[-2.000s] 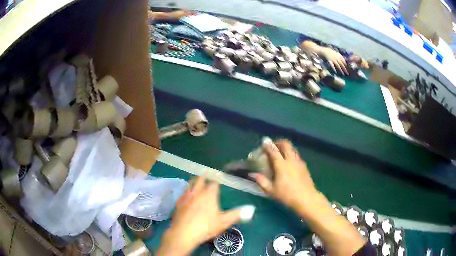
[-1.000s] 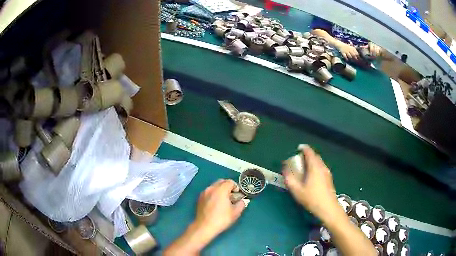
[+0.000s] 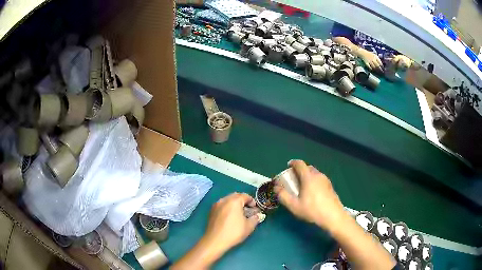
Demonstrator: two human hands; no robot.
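Note:
My left hand (image 3: pixel 232 217) holds a taupe handled housing (image 3: pixel 266 196) by its handle, with the open round head towards the right. The spoked grille inside the head is partly hidden by dark and orange bits. My right hand (image 3: pixel 309 192) grips a taupe round cup (image 3: pixel 288 182), tilted at the right rim of the head. Whether the two parts touch is hard to tell. Rows of round cups with white inserts (image 3: pixel 385 228) stand at the lower right, partly behind my right forearm. A joined unit (image 3: pixel 219 127) lies alone on the belt.
A cardboard carton (image 3: pixel 154 68) at left holds handled housings and a crumpled plastic sheet (image 3: pixel 84 179) that spills out. Loose housings (image 3: pixel 150 256) lie beside it. Across the belt (image 3: pixel 317 137) are piled barrels (image 3: pixel 312 58), another person's hands (image 3: pixel 372 59) and a dark box (image 3: pixel 460 129).
My right hand has brought the cup left to the held housing's head. The joined unit has travelled left along the belt, and the piece at the carton's edge is out of sight.

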